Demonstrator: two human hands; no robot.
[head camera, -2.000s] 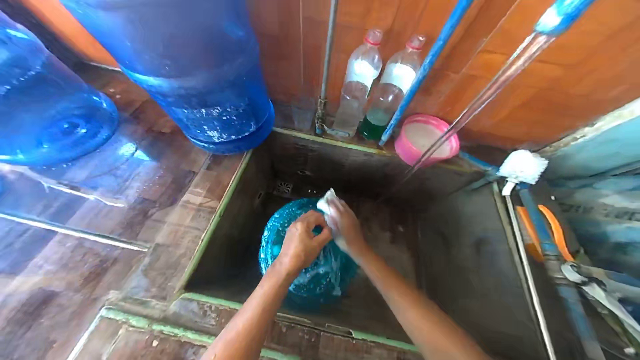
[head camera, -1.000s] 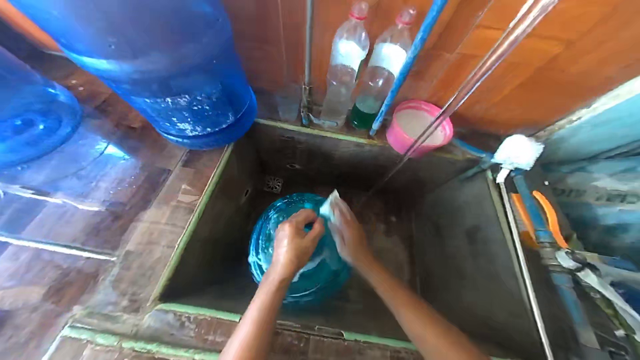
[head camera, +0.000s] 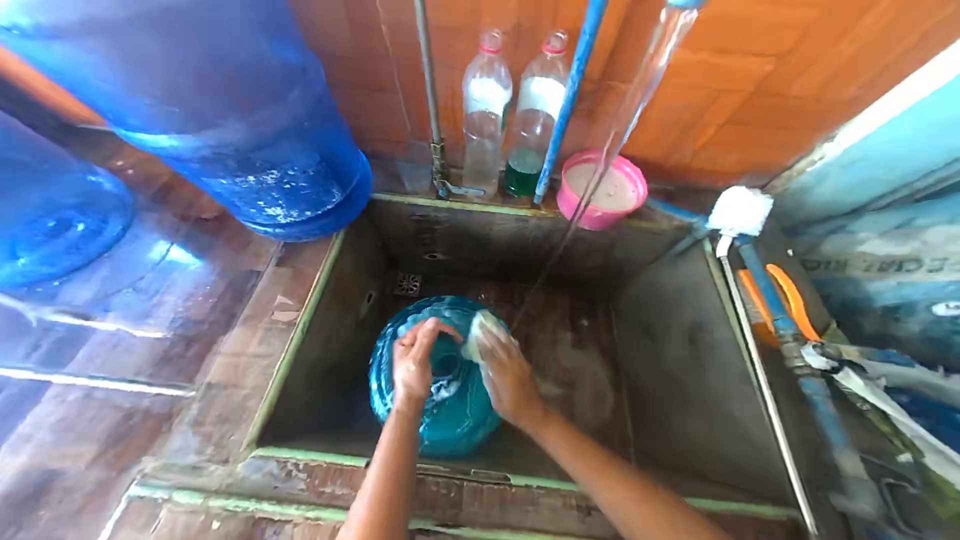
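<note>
A blue-green plastic water jug, wet and streaked with suds, stands in the left part of a deep tiled basin, its mouth toward the camera. My right hand holds a pale, soapy cloth or sponge beside the jug's mouth, on its upper right. My left hand is at the left of the mouth, fingers bent, with nothing seen in it; whether it touches the jug is hard to tell. A thin stream of water falls into the basin behind my hands.
Behind the basin stand two clear plastic bottles, a blue pipe and a pink tub of pale liquid. Large blue water containers are at left. A white-headed brush, orange-handled pliers and pipes line the right edge.
The right hand with the cloth has moved from above the jug's mouth to its right side, and the two hands are farther apart. The view has shifted slightly.
</note>
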